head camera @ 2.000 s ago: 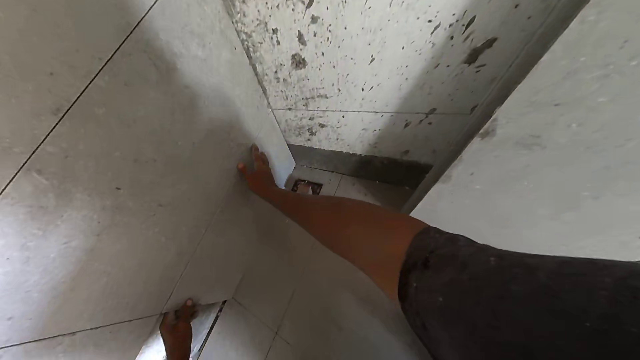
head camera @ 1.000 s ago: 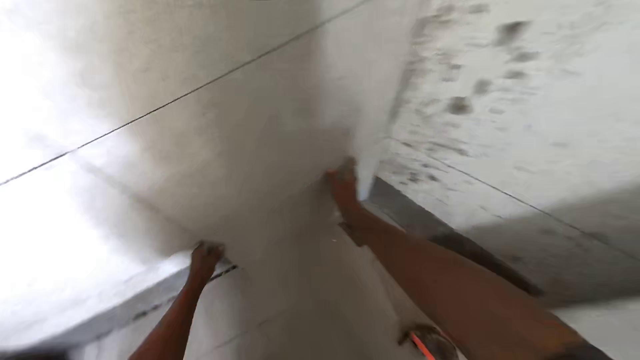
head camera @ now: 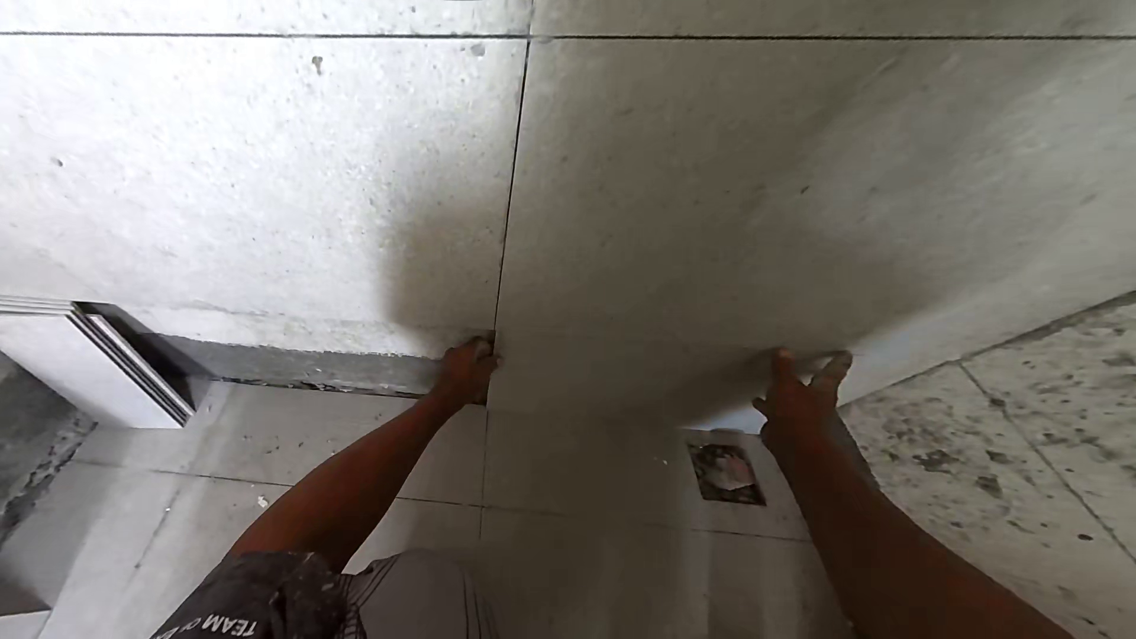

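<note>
A light grey wall tile (head camera: 621,382) stands at the foot of the wall, its lower edge at the tiled floor. My left hand (head camera: 468,368) is at this tile's left edge, fingers curled at the vertical joint. Spread against the tile's face near its right end are the fingers of my right hand (head camera: 801,395). Above it is a larger tiled surface (head camera: 710,195) with thin dark joints. To the left of my left hand, a bare grey cement strip (head camera: 311,362) runs along the wall's base.
Several stacked tiles (head camera: 115,368) lean at the left. A square floor opening (head camera: 726,473) with debris in it lies below my right hand. The side wall (head camera: 1021,444) at right is spotted with dark stains. Small crumbs lie on the floor tiles (head camera: 222,444).
The view has swung, so the wall now faces me squarely and the leaning tiles show at left. Both hands remain against the wall's lower part.
</note>
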